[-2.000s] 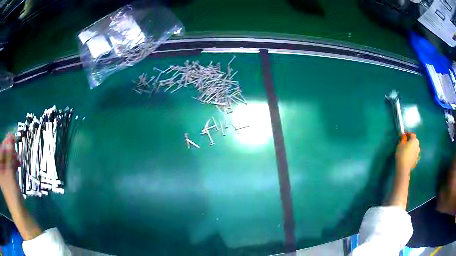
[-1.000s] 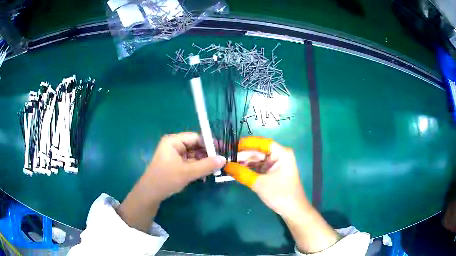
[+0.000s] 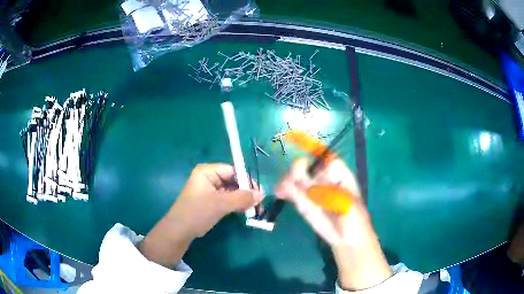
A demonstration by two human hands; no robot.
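Observation:
My left hand (image 3: pixel 215 192) grips the lower part of a wire harness (image 3: pixel 234 135), a white strip standing nearly upright with a small white block at its top. A white connector housing (image 3: pixel 259 224) shows below my fingers. My right hand (image 3: pixel 330 201), blurred, has orange finger cots, their tips spread apart. Black lead wires (image 3: pixel 340 136) run from the housing through my right hand and out to the upper right. One black wire stands beside the strip. How my right fingers pinch the wires is blurred.
Grey pin-like pieces (image 3: pixel 290 80) lie heaped beyond my hands, a few nearer. A harness pile (image 3: pixel 57 146) lies at left. A clear plastic bag (image 3: pixel 166 26) lies at the rear rail. A blue item (image 3: pixel 511 86) and part of a person (image 3: pixel 517 250) show at right.
My right hand has moved right and bent most black wires over to the upper right; they stood upright before. My left hand and the housing are slightly lower.

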